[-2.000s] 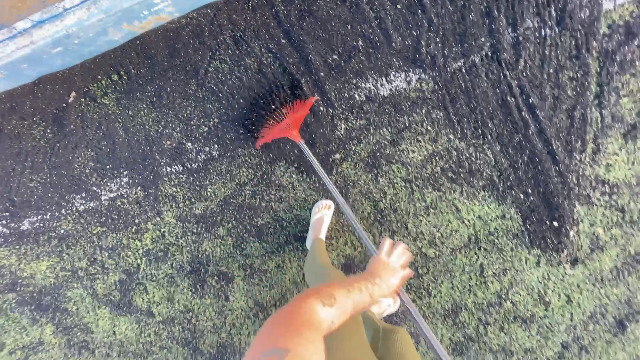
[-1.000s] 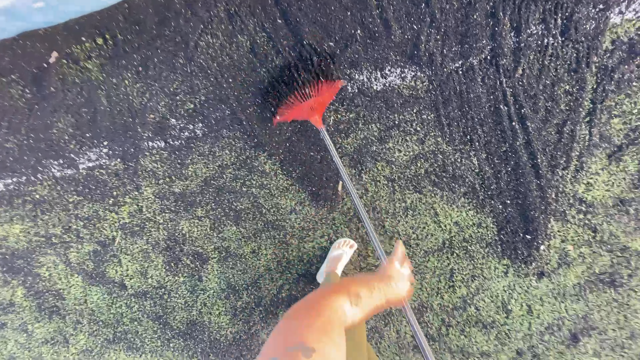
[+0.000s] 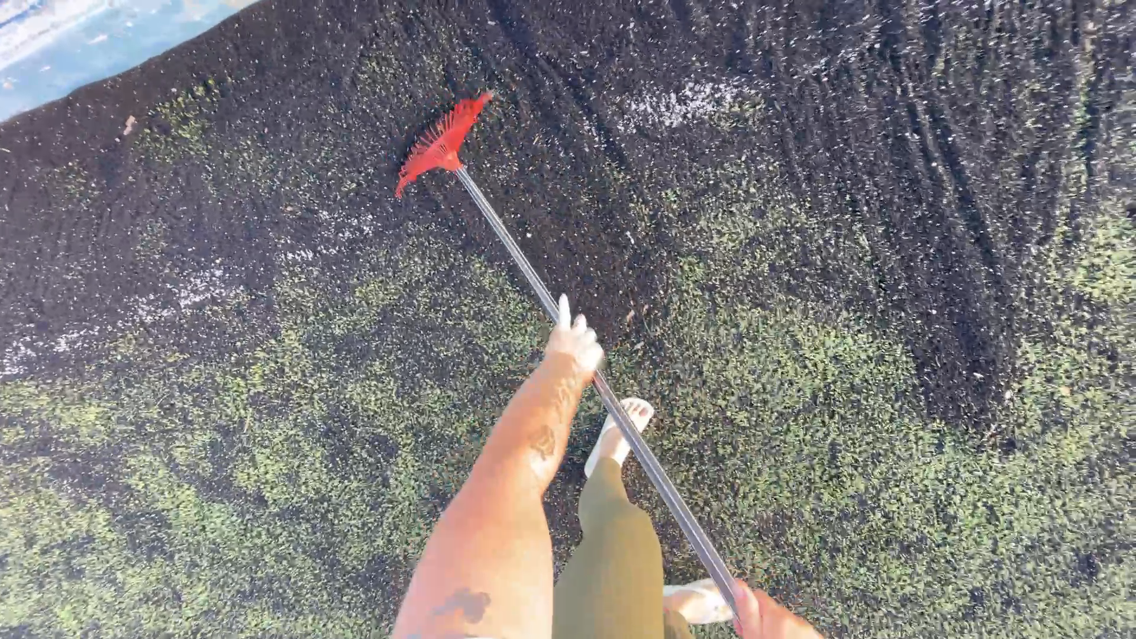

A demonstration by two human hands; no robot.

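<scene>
A rake with a red fan-shaped head and a long metal handle [image 3: 510, 244] runs from upper left to lower right. Its red head [image 3: 445, 142] rests on dark loose granules over green artificial turf. My left hand [image 3: 575, 342] grips the middle of the handle, one finger stretched along it. Near the bottom edge, my right hand [image 3: 765, 612] is closed around the handle's lower part, and the frame cuts it off. Between the hands the handle passes over my leg and close to my front foot.
My feet, in light sandals [image 3: 619, 435], stand on the turf. Dark raked streaks [image 3: 941, 222] run down the right side. Patches of white granules [image 3: 683, 102] lie across the upper part. A light blue surface [image 3: 115, 44] borders the turf at upper left.
The rake head has moved left over the dark granules and turned. My left hand has shifted up the handle toward the head. My right hand has come into view at the bottom.
</scene>
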